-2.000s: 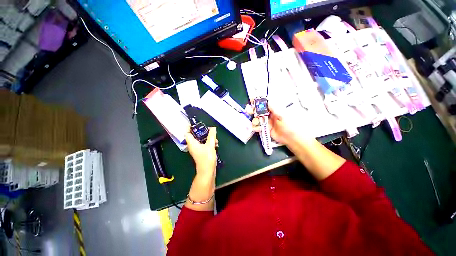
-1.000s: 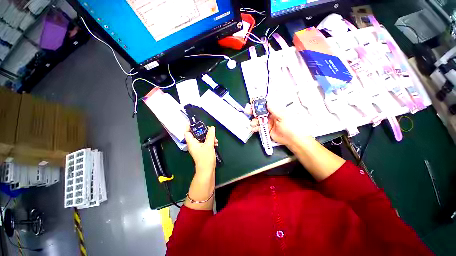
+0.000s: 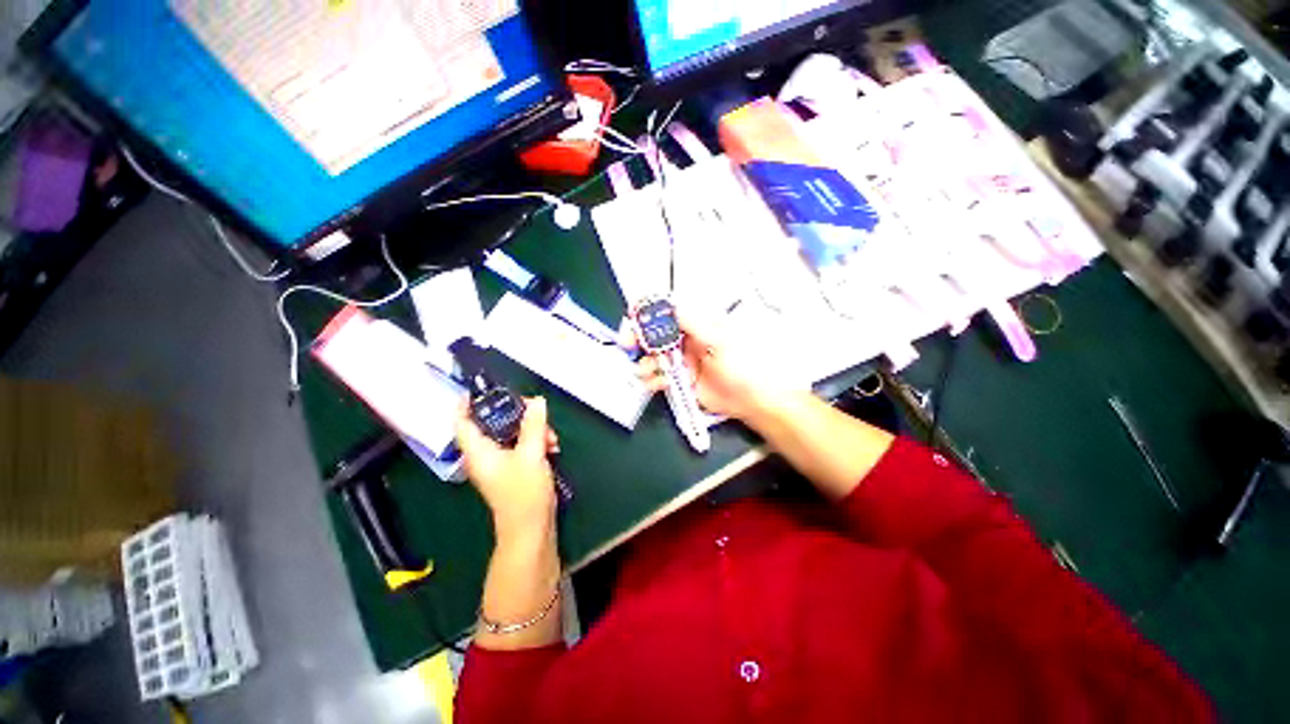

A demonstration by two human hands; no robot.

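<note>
My left hand point(image 3: 512, 460) holds a black-strap smartwatch point(image 3: 498, 415), its lit dark screen facing up. My right hand point(image 3: 719, 375) holds a pink-strap smartwatch point(image 3: 659, 327) near the bench's front edge, its screen also lit and its pale band hanging down toward me. A smartwatch with a light blue strap point(image 3: 542, 290) lies just beyond, its band reaching over a white inner box point(image 3: 573, 359). A long retail box point(image 3: 385, 379) lies left of it, partly behind my left hand. A small white card point(image 3: 449, 307) lies between them.
A black scanner with yellow tip point(image 3: 374, 526) lies at the left bench edge. A white tray of pink-strap watches point(image 3: 905, 212) bears an orange and blue box point(image 3: 799, 184). Monitors and a red-orange device point(image 3: 572, 130) stand behind. A rack of black-strap watches point(image 3: 1203, 184) is far right.
The whole view has turned and shifted, so bench things appear further left and more of the right rack shows. Both watch screens show different content. Both hands keep hold of their watches.
</note>
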